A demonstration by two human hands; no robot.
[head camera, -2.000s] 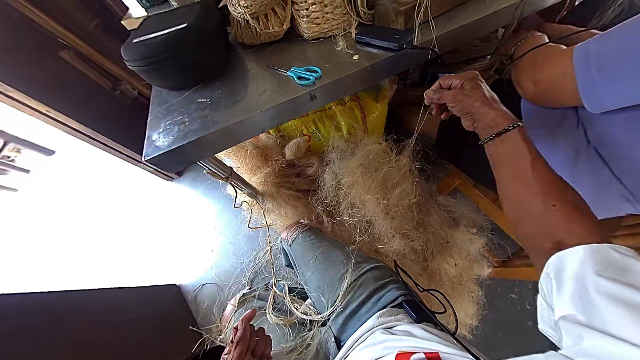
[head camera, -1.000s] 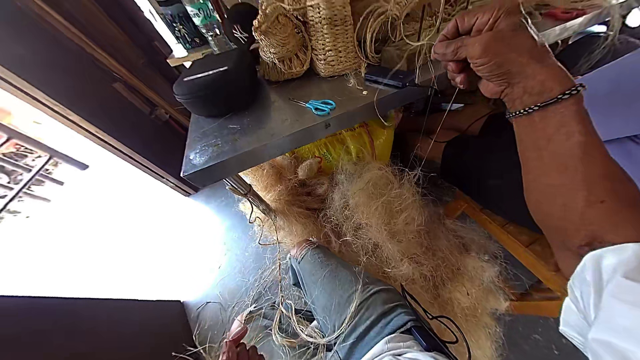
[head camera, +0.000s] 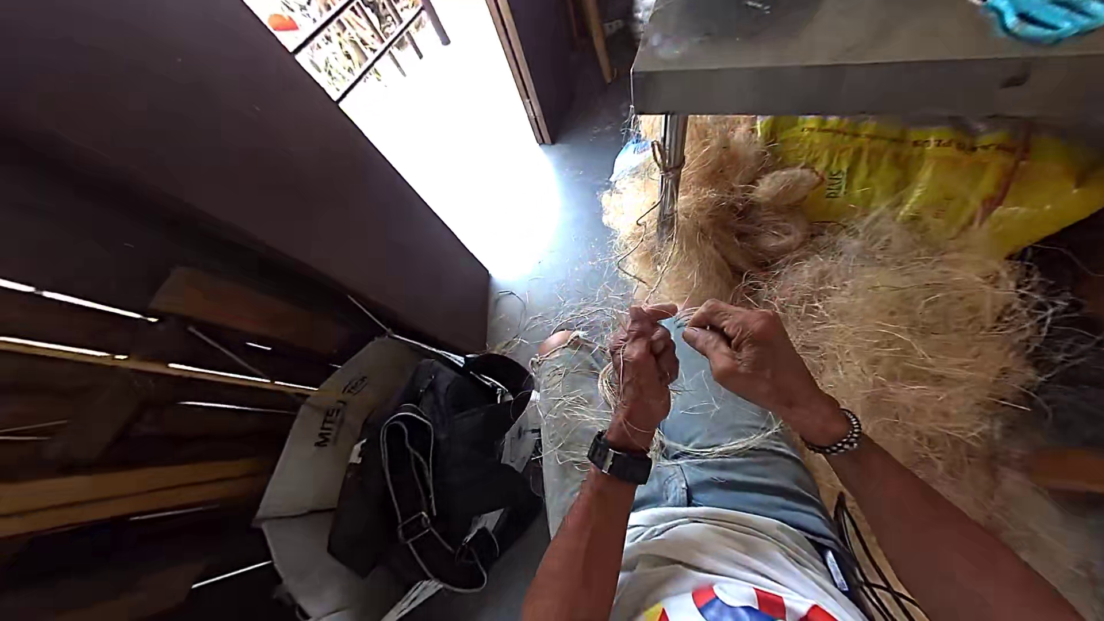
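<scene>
Above my lap, my left hand (head camera: 642, 358) has its fingers closed on thin plant-fibre strands, with a loose coil of pale cord (head camera: 608, 386) beside its palm. My right hand (head camera: 749, 354) is close to its right, thumb and forefinger pinched on fine fibre. The strands between the two hands are too thin to follow. A large heap of tan loose fibre (head camera: 914, 345) lies to the right of my legs. More bunched fibre (head camera: 711, 233) surrounds the metal table leg (head camera: 671, 172). Stray fibres cover my jeans.
Blue-handled scissors (head camera: 1044, 17) rest on the grey table (head camera: 845, 82) at the upper right, above a yellow plastic sack (head camera: 931, 172). A black bag (head camera: 440, 466) lies on the left near a dark panel (head camera: 259, 172). Black cable (head camera: 871, 552) runs by my right hip.
My right hand, earlier raised by the table at the right, is now down beside my left hand over my lap. The view has swung left and down.
</scene>
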